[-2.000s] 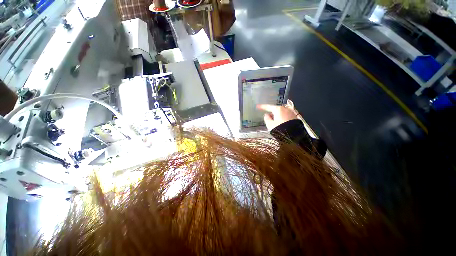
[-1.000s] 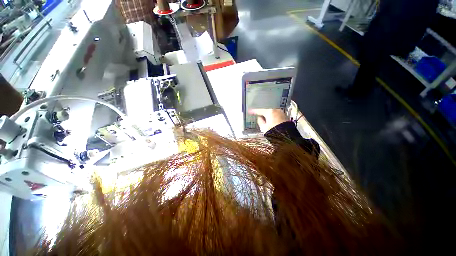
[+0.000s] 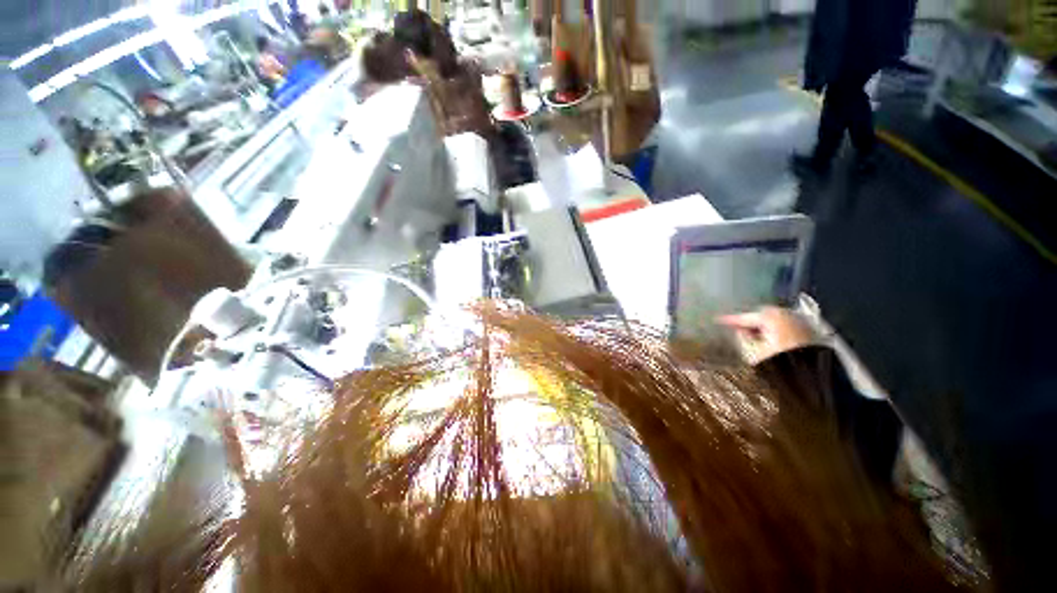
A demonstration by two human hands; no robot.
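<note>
The control touchscreen panel stands upright right of centre, with a grey-white frame and a lit screen. My right hand, in a dark sleeve, is in front of its lower right part with the index finger stretched toward the screen; it holds nothing. Whether the fingertip touches the screen I cannot tell. The white sewing machine head is on the left, blurred, with a pale curved tube over its front. Reddish-brown hair hides the machine bed and the needle area. My left hand is not in view.
Thread cones stand behind the machine. A brown panel is at the left, with brown material below it. A person in dark clothes stands in the aisle at the back right. Another person is behind the machine.
The view has swung left and up, so the machine and panel sit further right. My right hand stays at the screen, index finger out. The dark-clothed person is further off.
</note>
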